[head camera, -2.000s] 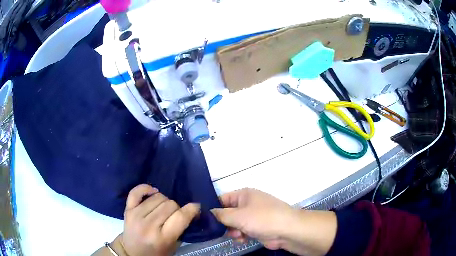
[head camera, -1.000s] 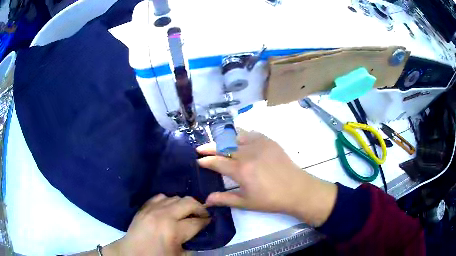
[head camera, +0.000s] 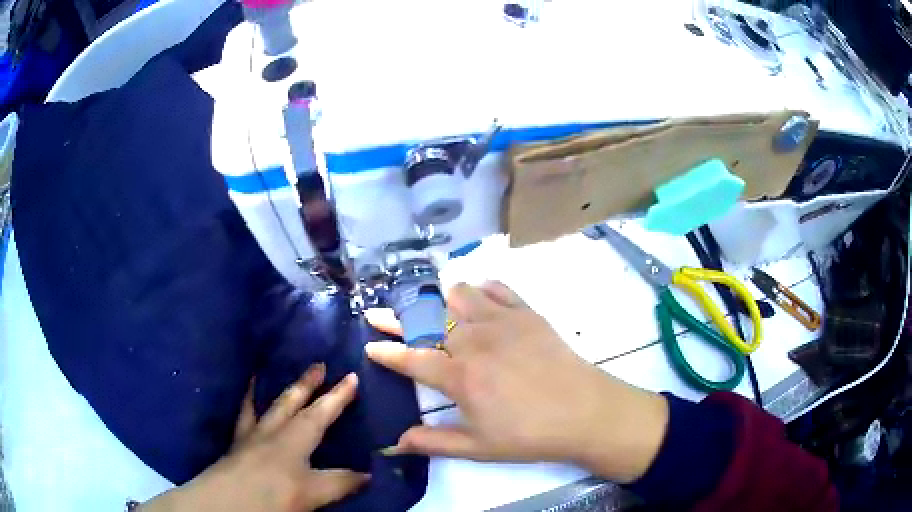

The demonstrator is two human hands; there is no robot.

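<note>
The dark navy cloth (head camera: 130,250) lies left of and under the sewing machine's needle area, its right edge running down toward the table front. The presser foot (head camera: 360,298) is over the cloth. My left hand (head camera: 285,445) lies on the cloth below the foot, fingers spread, pressing it flat. My right hand (head camera: 500,380) is at the cloth's right edge, fingertips on it just below the foot and beside the grey-blue knob (head camera: 420,315), which hides part of the fingers. My right thumb touches the cloth lower down.
Scissors with yellow and green handles (head camera: 665,280) lie right of the needle. An orange-handled tool (head camera: 790,300) is beyond them. Brown cardboard (head camera: 570,185) with a mint-green piece (head camera: 697,197) is on the machine head (head camera: 400,80). A ruled strip (head camera: 590,497) runs along the table front.
My right hand moved from the cloth's lower end up to beside the foot. My left hand let go of its pinch on the cloth's lower edge and spread flat. The camera view shifted.
</note>
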